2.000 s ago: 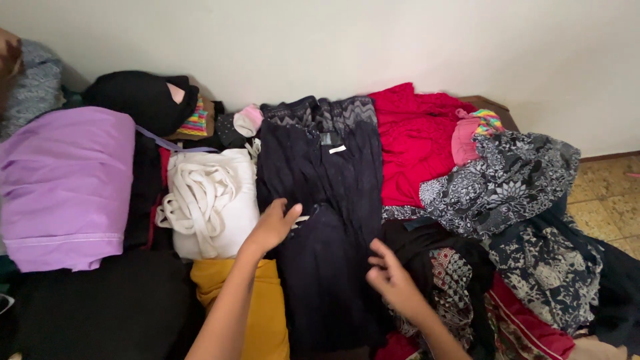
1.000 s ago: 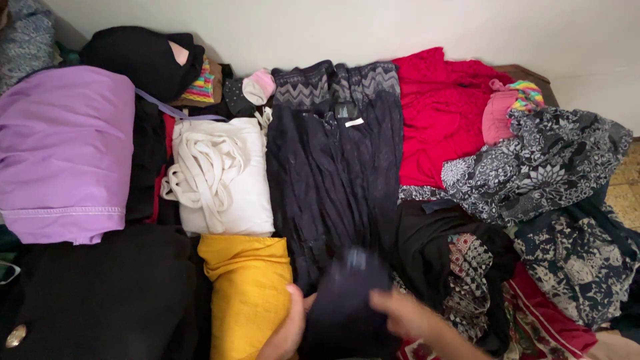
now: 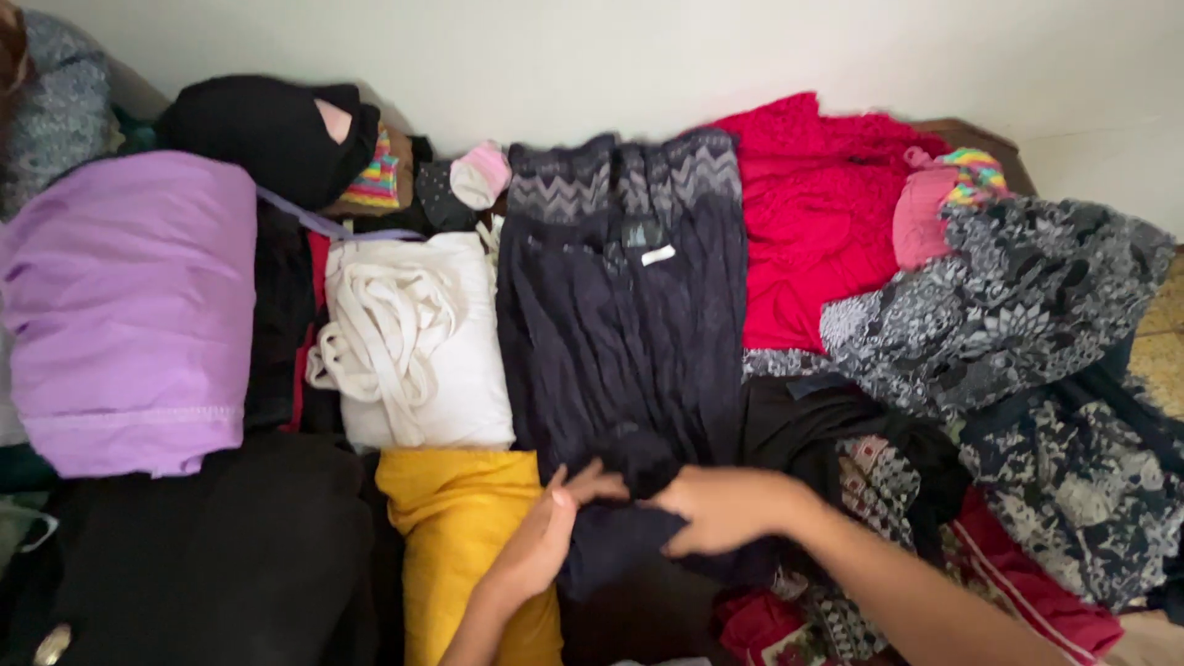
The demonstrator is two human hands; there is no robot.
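A navy garment with a zigzag-patterned band (image 3: 638, 333) lies in the middle, a small white tag near its upper part. At its lower end both hands are on bunched dark navy cloth (image 3: 620, 541). My right hand (image 3: 731, 509) has its fingers bent around the upper right of this cloth. My left hand (image 3: 555, 527) touches the cloth's left side with fingers spread, close to a folded mustard-yellow cloth (image 3: 462, 555). A folded white cloth (image 3: 476, 370) with a coiled white strap on top lies above the yellow one.
Left are a rolled lilac cloth (image 3: 129, 314), black cloth (image 3: 203, 555) and a black bundle (image 3: 259, 139). To the right lie red clothing (image 3: 795, 231), a patterned grey-and-black garment (image 3: 999, 305) and a navy floral one (image 3: 1073, 481). A pale wall (image 3: 610, 65) stands behind.
Two seconds ago my hands were apart over the navy garment; one second ago they held a small dark bundle at its lower end. Now they are closer together, with the dark cloth spread differently.
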